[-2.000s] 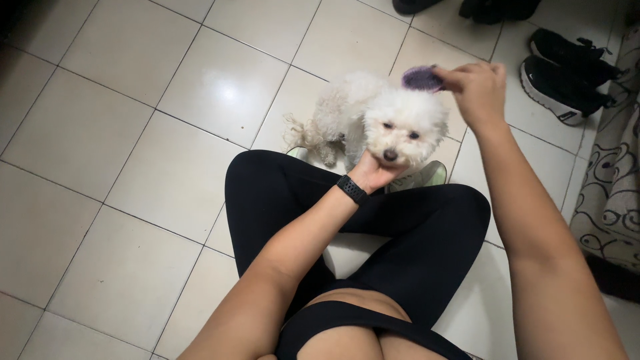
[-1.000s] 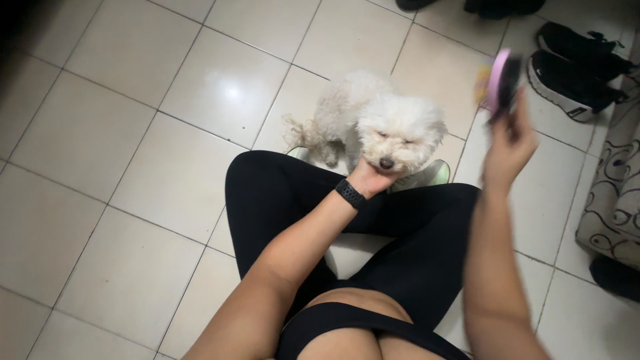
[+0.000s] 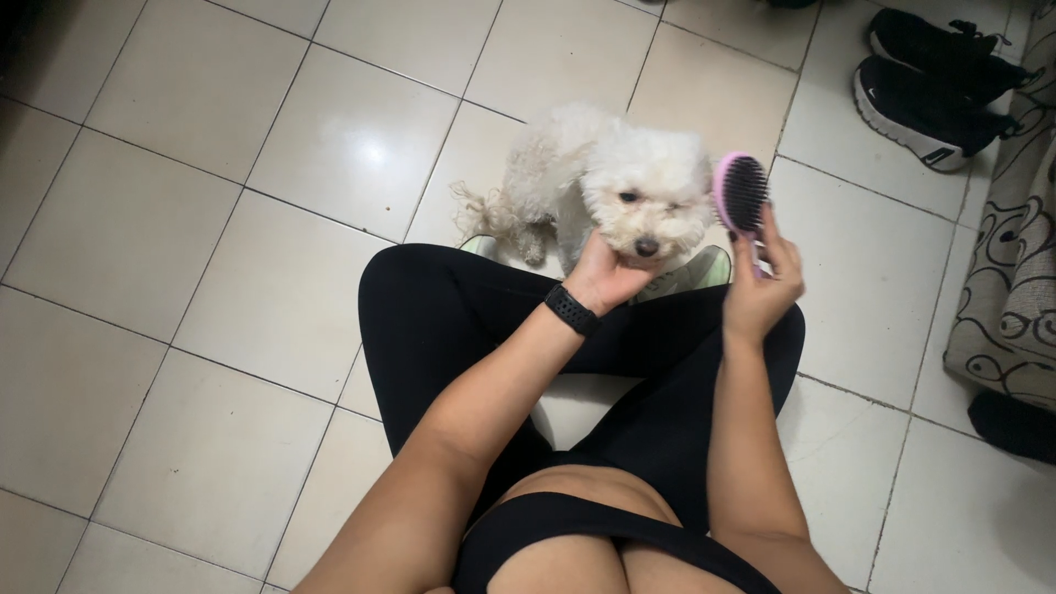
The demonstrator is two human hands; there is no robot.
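Note:
A small white curly-haired dog stands on the tiled floor just beyond my crossed legs, its face toward me and one eye nearly closed. My left hand cups the dog's chin from below; a black watch band is on that wrist, and the fingers are partly hidden under the muzzle. In my right hand is the handle of a pink hairbrush with dark bristles. The brush head is upright close beside the dog's head, at the right, and its bristles face right, away from the dog.
A pair of black sneakers lies at the upper right. Patterned fabric hangs along the right edge, with a dark object at its foot. My legs in black leggings are folded around the near side of the dog.
Two seconds ago my right hand held the brush at the top of the dog's head; it swung out right, then came back lower beside the head. My left hand has stayed under the chin.

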